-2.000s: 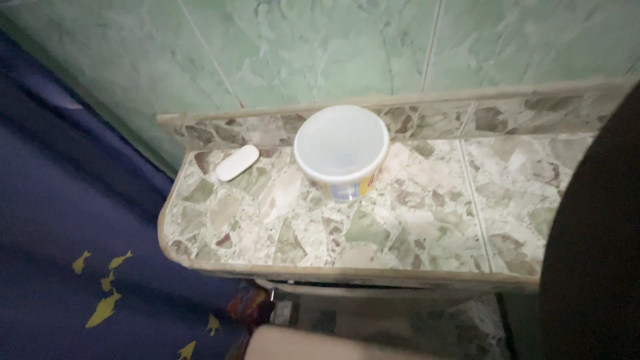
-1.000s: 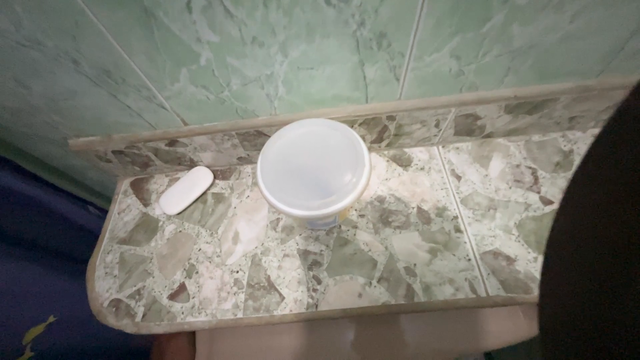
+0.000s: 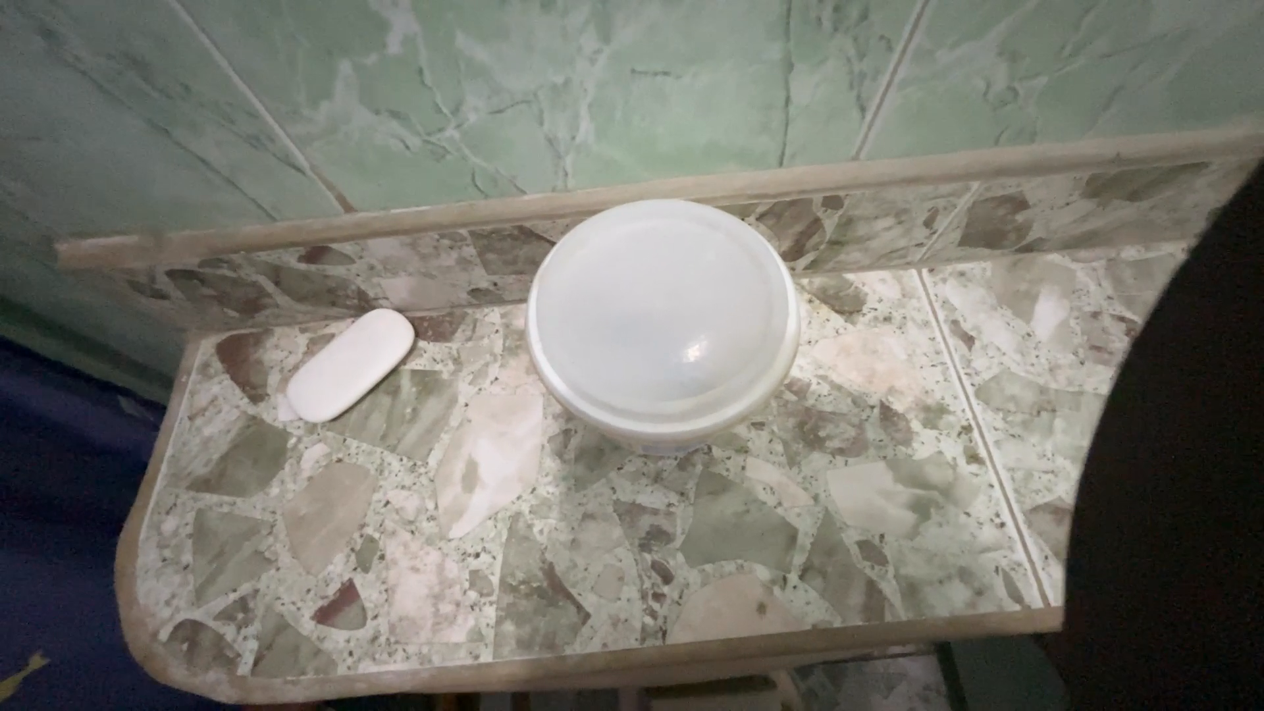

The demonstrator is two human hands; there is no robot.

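A round tub with a whitish translucent lid (image 3: 662, 316) stands near the back of a stone-patterned tiled counter (image 3: 592, 583). To its left lies a white oval bar (image 3: 351, 365), which looks like soap, apart from the tub. Neither my left hand nor my right hand shows in the head view, so what they hold or touch cannot be seen.
Behind the counter a low tiled ledge (image 3: 415, 272) meets a green marbled tile wall (image 3: 632, 99). A dark blue curtain (image 3: 69, 513) hangs at the left. A large dark shape (image 3: 1175, 474), not identifiable, covers the right side. The counter's front left corner is rounded.
The view has moved closer over the counter. A skin-toned form at the bottom edge in the earlier frames is out of view now. The tub and the white bar remain on the counter.
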